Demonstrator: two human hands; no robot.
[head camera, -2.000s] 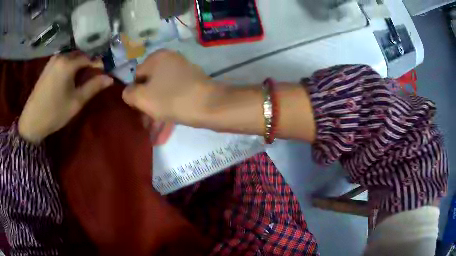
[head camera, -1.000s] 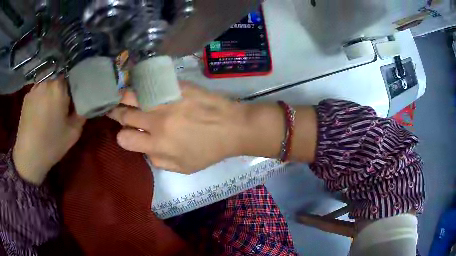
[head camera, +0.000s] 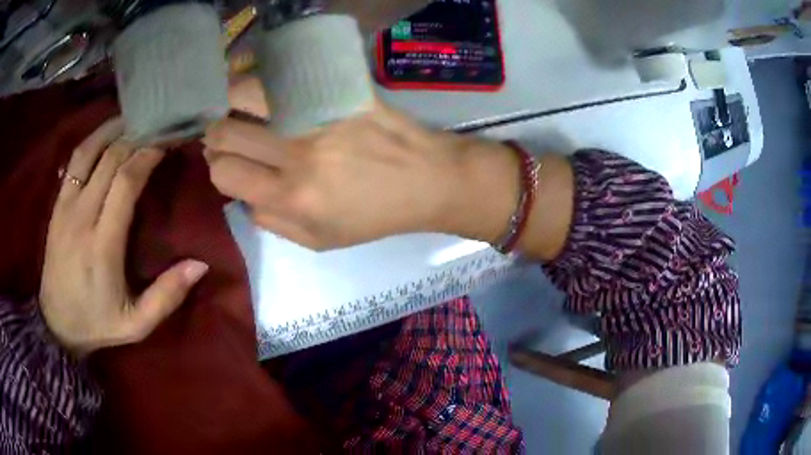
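Observation:
The dark red-brown fabric (head camera: 191, 355) lies over the left part of the machine bed and hangs down over the lap. My left hand (head camera: 102, 240) lies spread on it, palm down, thumb apart from the fingers. My right hand (head camera: 329, 182) is at the fabric's upper right edge, fingers curled together beside the needle area; whether they pinch the fabric is hidden. Two off-white ribbed cylinders (head camera: 318, 69) on the machine head hang over my fingertips and hide the needle and presser foot.
A red-cased phone (head camera: 440, 44) lies lit on the machine bed (head camera: 569, 115). A printed ruler (head camera: 382, 307) runs along the front edge. Red plastic (head camera: 718, 194) hangs at the right end. A wooden bar (head camera: 565, 371) and blue item (head camera: 772, 409) are below right.
My left hand has moved down from the machine head and spread flat on the fabric. My right hand remains near the needle area. The camera view has shifted.

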